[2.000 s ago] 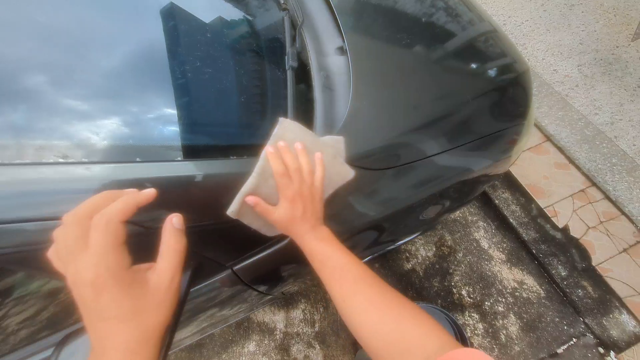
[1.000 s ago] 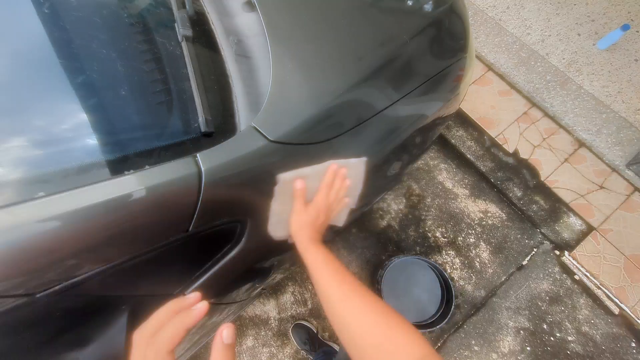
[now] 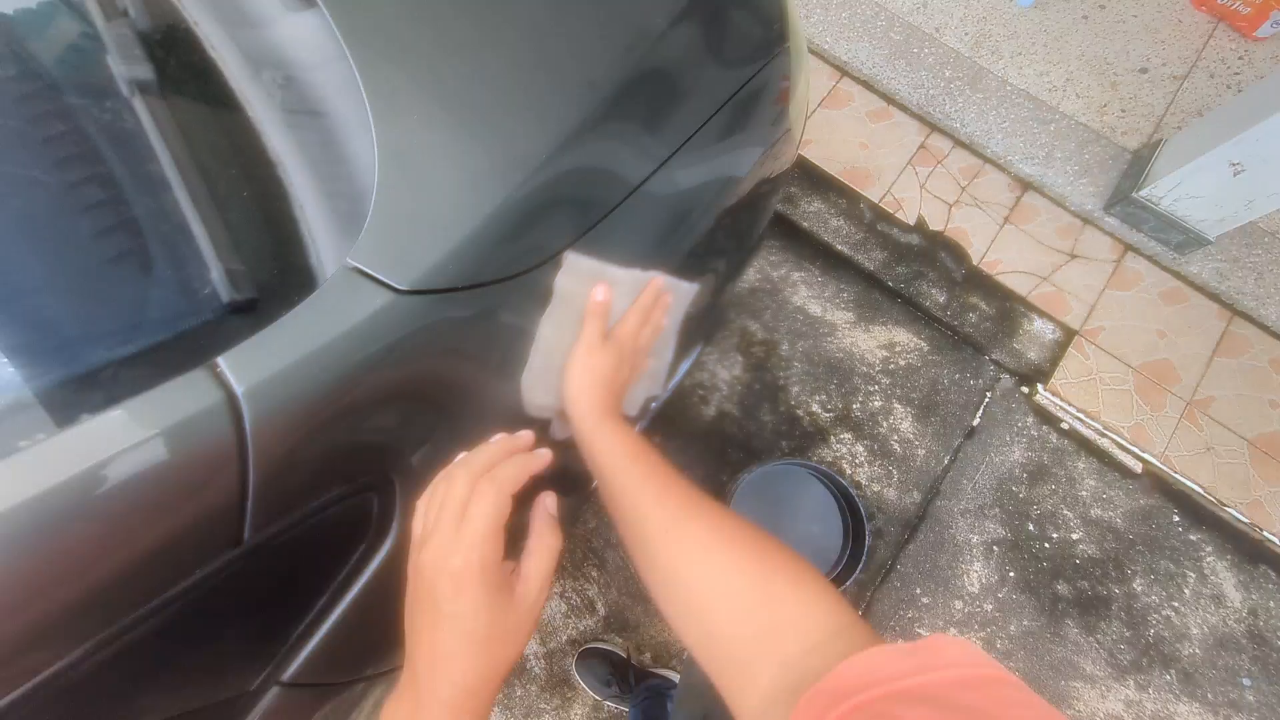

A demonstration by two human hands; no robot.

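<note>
My right hand (image 3: 612,360) presses a light grey cloth (image 3: 545,345) flat against the dark grey car's rear or front side panel (image 3: 440,350), just below the curved seam of a body panel. The palm and spread fingers lie on top of the cloth. Lower and to the left, my left hand (image 3: 480,530) is raised with fingers loosely bent and thumb apart, holding nothing. Whether it touches the car cannot be told. Car glass with a wiper (image 3: 175,170) fills the upper left.
A round dark bucket (image 3: 800,515) stands on the stained concrete floor (image 3: 1080,560), partly behind my right forearm. My shoe (image 3: 605,672) shows at the bottom. Past a low concrete edge (image 3: 930,260) run patterned tiles (image 3: 1150,310) and a pale post (image 3: 1215,175). An orange packet (image 3: 1245,12) lies at the top right.
The cloth under my right hand has moved along the car's side, from beside the window's corner to the panel beyond it. The view has shifted toward that end of the car.
</note>
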